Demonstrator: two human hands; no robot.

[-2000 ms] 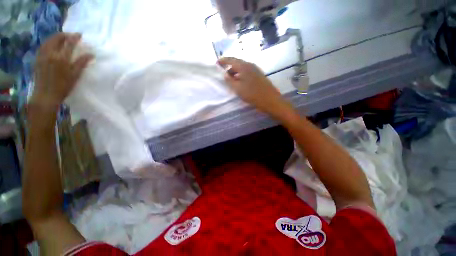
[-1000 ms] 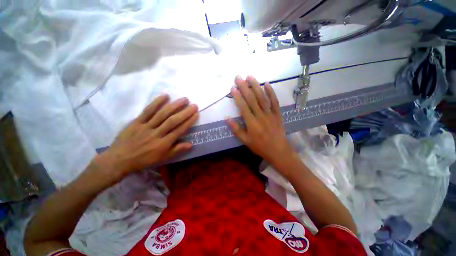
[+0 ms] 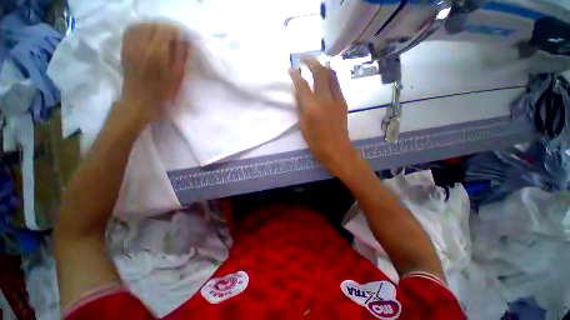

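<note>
A white garment piece [image 3: 231,119] lies over the machine table and hangs past its front edge at the left. My left hand [image 3: 153,65], blurred, is curled at the far left of the cloth, with a raised fold beside it; its fingertips are hard to make out. My right hand [image 3: 322,109] lies palm down at the cloth's right part, fingers stretched towards the needle area [image 3: 362,65] and holding nothing. The needle itself is not clear. The sewing machine head [image 3: 375,28] is just beyond, right of my right fingertips.
A silver hinged metal arm [image 3: 392,115] hangs right of my right hand. A grey ruler edge [image 3: 269,172] runs along the table front. White bundles lie at the lap's left [image 3: 169,250] and right [image 3: 406,206]. Dark scissors handles [image 3: 549,112] lie at the right table end.
My left hand has moved from the table's front edge up and away, shifting the cloth with it. My right hand has moved slightly forward to the needle area. The view has shifted a little.
</note>
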